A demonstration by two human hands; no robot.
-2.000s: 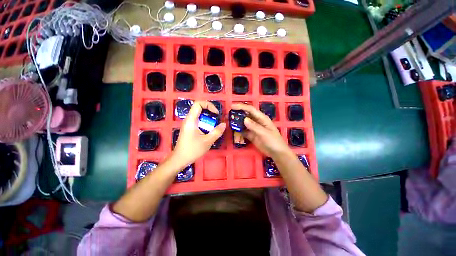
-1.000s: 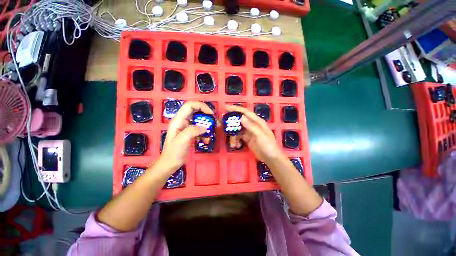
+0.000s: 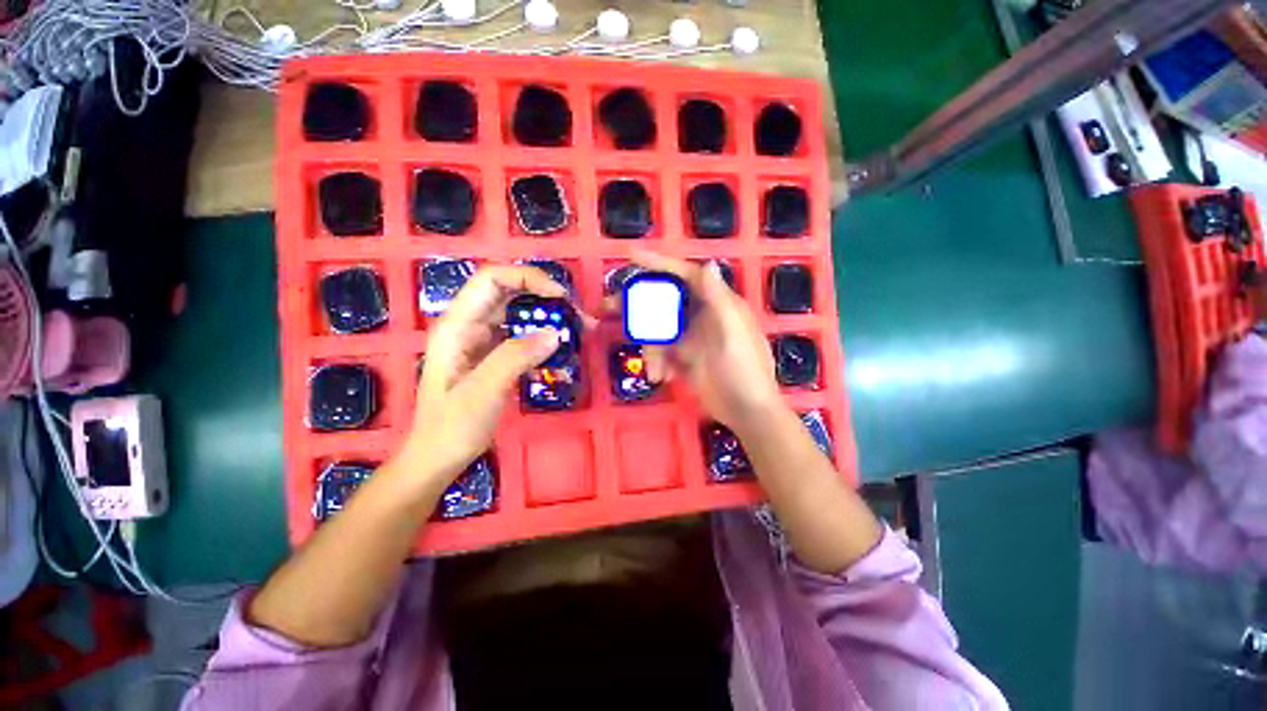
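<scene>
My left hand (image 3: pixel 473 364) holds a smartwatch body (image 3: pixel 539 322) whose dark screen shows small lit icons; my thumb lies on it. My right hand (image 3: pixel 724 340) holds a second smartwatch body (image 3: pixel 653 308) with a white screen and a blue rim. Both are held just above the red tray (image 3: pixel 559 520). The tray's square pockets hold dark watch bodies, one per pocket. Two pockets in the front row are empty. Some pockets are partly hidden by my hands.
White charging pucks (image 3: pixel 613 24) on thin cables lie beyond the tray. A bundle of white cables (image 3: pixel 167 42) and a small white device (image 3: pixel 120 458) are at left. A metal post (image 3: pixel 973 118) slants at upper right. A neighbouring red tray (image 3: pixel 1176 320) and a person's sleeve (image 3: pixel 1181 493) are at right.
The right watch's screen went from dark with icons to coloured icons to plain white. The left watch's screen changed from blue-white to icons. The view has shifted, so the tray sits further left and up.
</scene>
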